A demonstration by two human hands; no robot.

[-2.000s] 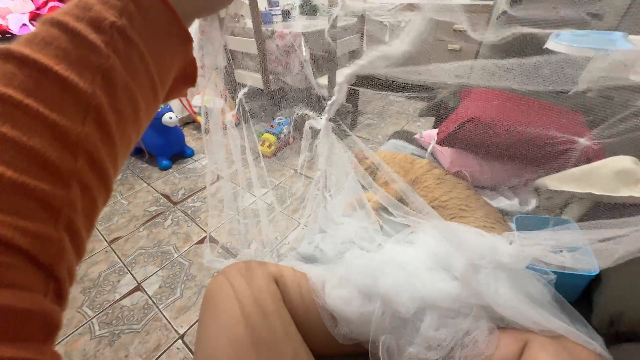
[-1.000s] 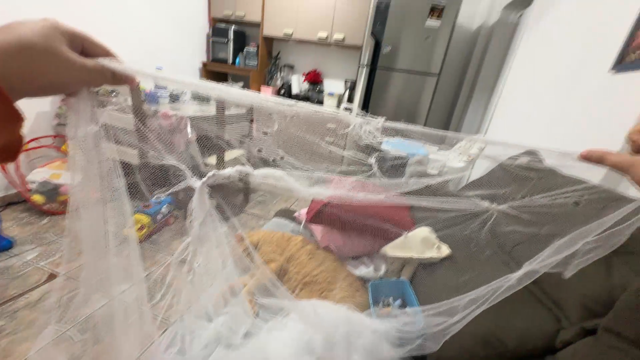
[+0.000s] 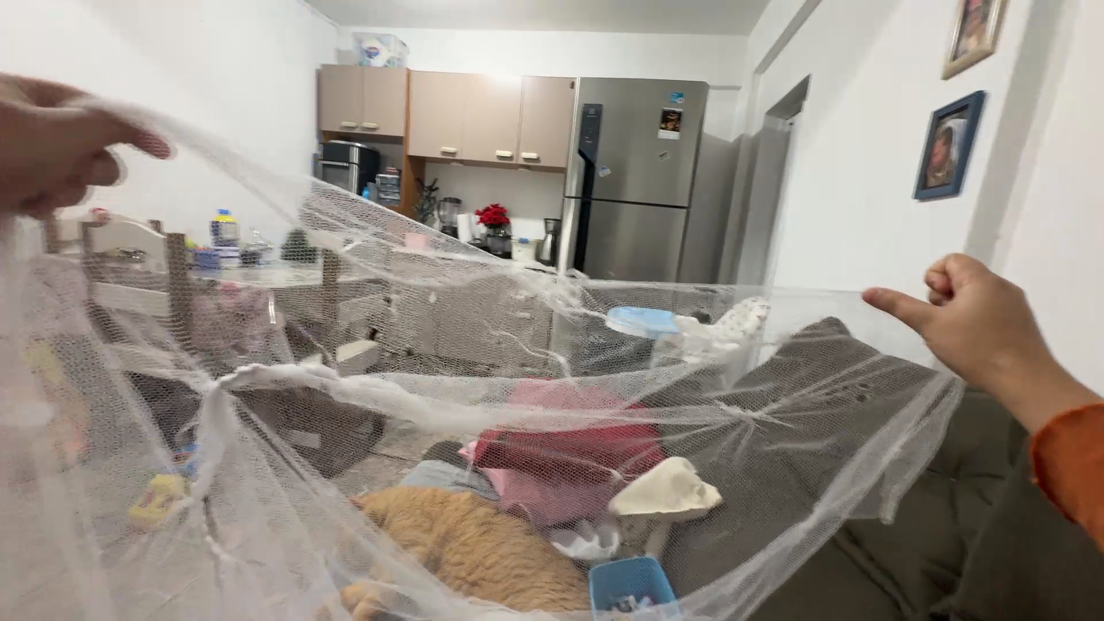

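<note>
A sheet of white tulle netting (image 3: 448, 405) is stretched across the view, with gathered knots and a thicker twisted seam. At the upper left my left hand (image 3: 69, 151) pinches its top edge between thumb and fingers. My right hand (image 3: 975, 319), in an orange sleeve, grips the other upper corner at the right. Between the hands the top edge sags, and the lower folds hang towards the bottom of the view. Through the mesh show an orange cat (image 3: 474, 548) lying down and a blue plastic container (image 3: 634, 586) with small items in it.
Behind the netting are red fabric (image 3: 569, 440), a cream cloth (image 3: 668, 492), a dark grey sofa (image 3: 931, 517) and a light blue lid (image 3: 642, 322). A table with chairs (image 3: 129, 293) stands at the left, a steel refrigerator (image 3: 638, 181) at the back.
My right hand has come fully into view, holding the netting's right corner. The netting, bunched over the lap two seconds ago, is spread wide and raised. The view has tilted up.
</note>
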